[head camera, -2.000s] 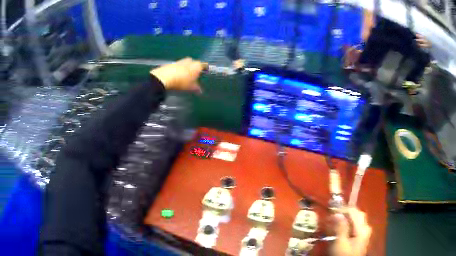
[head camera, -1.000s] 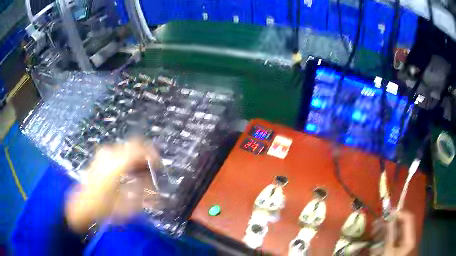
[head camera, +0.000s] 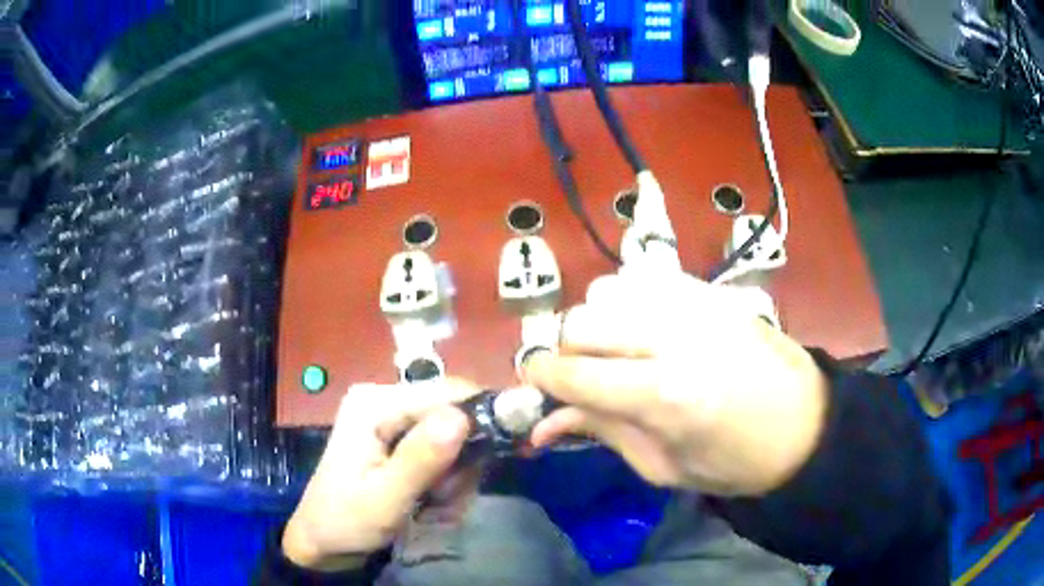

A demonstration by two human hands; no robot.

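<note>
A small dark and silver cylindrical unit, likely a car charger [head camera: 519,409], is held between my hands at the near edge of the red-brown test box [head camera: 481,137]. My left hand [head camera: 395,464] grips its dark left end with thumb and fingers. My right hand [head camera: 687,383] is at its right side, fingertips on it. A pale connector on a black cable [head camera: 653,218] rises from behind my right hand's fingers; whether they grip it is hidden. Off-white AC sockets [head camera: 529,269] and round sockets [head camera: 422,369] stand in rows on the box.
Stacked clear blister trays [head camera: 149,309] with dark units lie at the left. The tester screen [head camera: 550,52] stands behind the box. A white cable [head camera: 770,149] runs down at the right. A tape roll [head camera: 827,25] lies on a green board [head camera: 916,86]. The panel meter [head camera: 333,192] shows red digits.
The view has turned down toward the box. My left hand has come from the trays to the box's near edge. My right hand has moved beside it, and both now hold the dark unit.
</note>
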